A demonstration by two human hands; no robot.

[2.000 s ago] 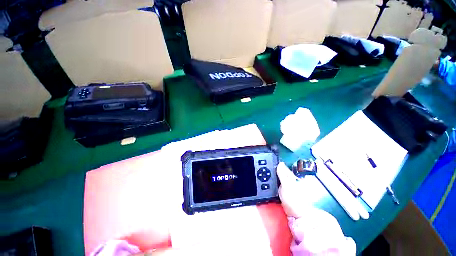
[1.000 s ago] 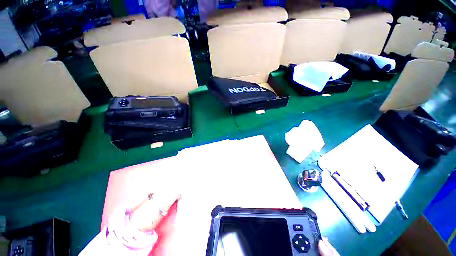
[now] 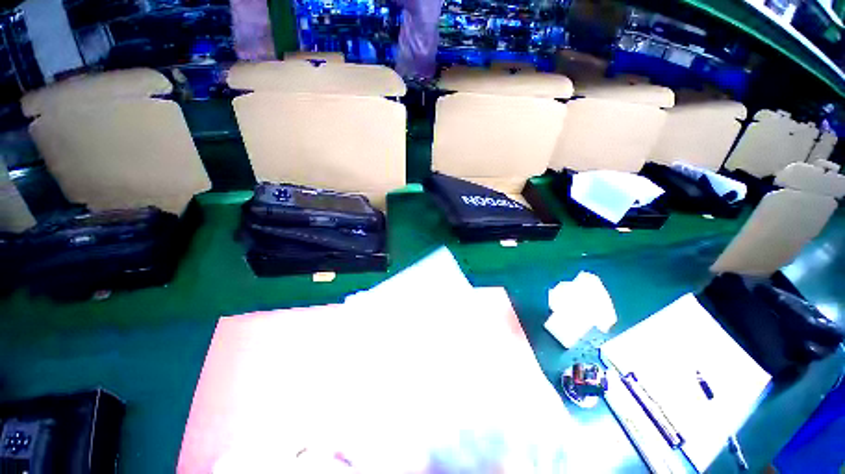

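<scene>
The red-pink mat (image 3: 215, 389) lies on the bench in front of me, mostly under bright, overexposed white sheets (image 3: 408, 343). One sheet corner sticks out past the mat's far edge. Faint curved outlines at the bottom edge, left of centre, may be part of my left hand, but they are too washed out to tell. My right hand is out of the picture. No tablet shows on the mat. Pale bluish patches at the bottom centre are too bright to read.
Open boxes with tall cardboard lids (image 3: 320, 139) line the back; one holds a tablet (image 3: 315, 204), another a TOPDON pouch (image 3: 486, 211). Right of the mat are a crumpled white cloth (image 3: 581, 310), a small round container (image 3: 584, 381) and a paper (image 3: 690, 370) with a pen. A box (image 3: 107, 426) stands lower left.
The view has tilted up and shifted left. The tablet and right hand have dropped out of the picture. The left hand no longer shows clearly. A white sheet's far corner now sticks up beyond the mat.
</scene>
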